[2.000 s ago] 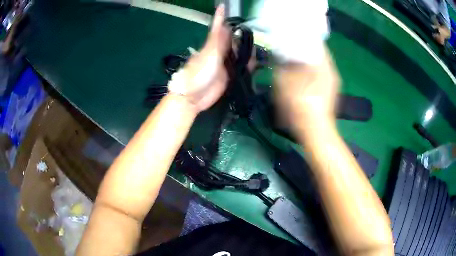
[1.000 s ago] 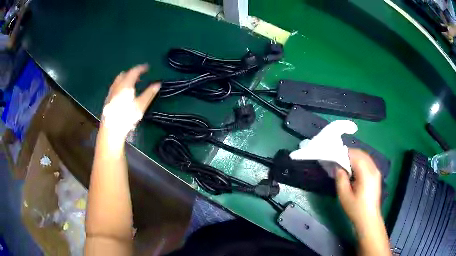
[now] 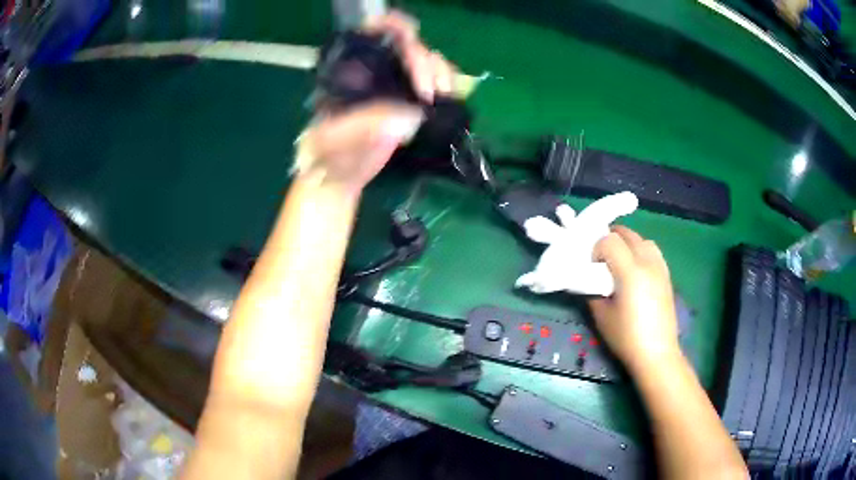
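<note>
My left hand (image 3: 361, 136), motion-blurred, closes around a bundled black power cord (image 3: 361, 70) at upper centre. My right hand (image 3: 638, 291) holds a bunched white glove (image 3: 577, 248) over a black power strip (image 3: 530, 204) that the glove and hand mostly hide. Below it, a second power strip (image 3: 540, 342) lies socket face up, with red holes and a round switch. A third power strip (image 3: 563, 433) lies back up near the front edge. Another power strip (image 3: 657, 185) lies above the glove. A plug (image 3: 408, 232) rests left of centre.
A row of power strips (image 3: 788, 366) stands on edge at right. A clear bottle (image 3: 826, 248) and a short black tool (image 3: 788, 208) lie above it. The green bench's edge curves along the left, with a cardboard box (image 3: 84, 394) and blue bags (image 3: 42, 253) beyond.
My left hand has moved from the left edge up to upper centre and taken hold of a cord. My right hand and the glove moved up-left. The second strip now shows its socket face.
</note>
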